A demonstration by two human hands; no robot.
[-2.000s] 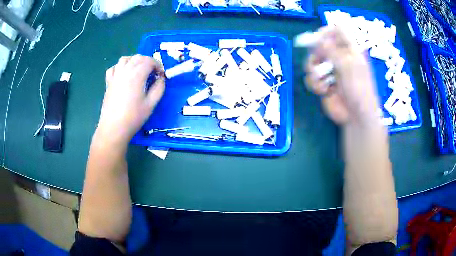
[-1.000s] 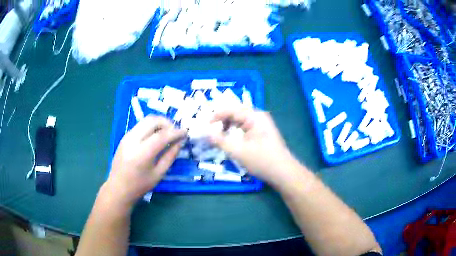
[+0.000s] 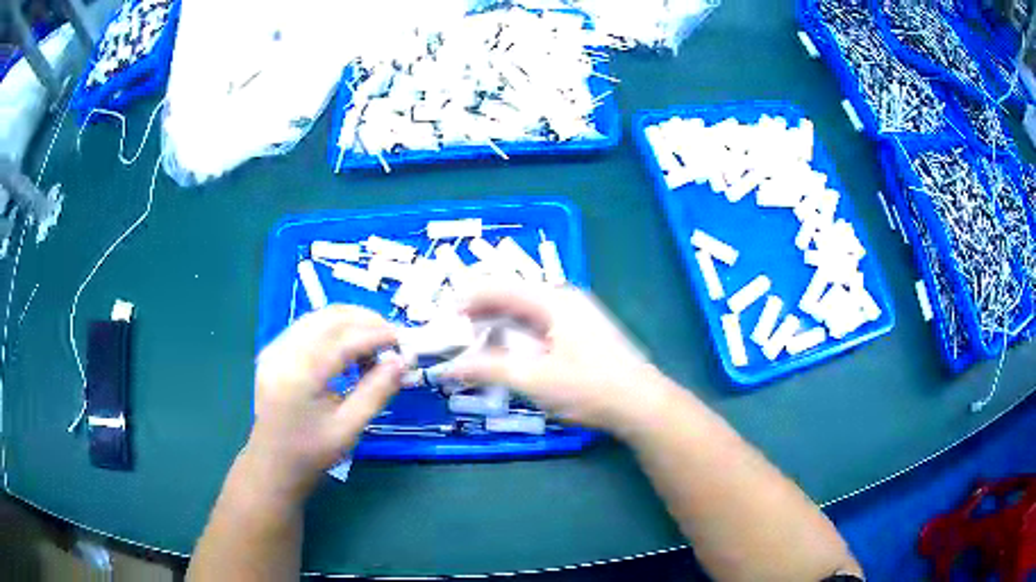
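My left hand [image 3: 329, 375] and my right hand [image 3: 557, 352] are close together over the near blue tray [image 3: 273, 267]. The tray holds many white stemmed pieces [image 3: 454, 229], some with thin pins showing. A small part with a dark spot [image 3: 418, 375] shows between my fingertips; its details are blurred. My left thumb and fingers close on its left end. My right thumb and fingers are around its right side, near a blurred white piece. Thin silver rods [image 3: 403, 429] lie at the tray's near edge.
A blue tray of short white sleeves [image 3: 727, 370] stands at right. A heaped tray of stemmed pieces [image 3: 477, 102] stands behind, beside a white bulk bag [image 3: 244, 85]. Stock trays [image 3: 966, 216] are far right. A black strap-like item [image 3: 109, 392] and white cord [image 3: 97, 262] lie left.
My right hand has come from the right-hand tray to meet my left over the near tray. The view has shifted, showing more of the table's back.
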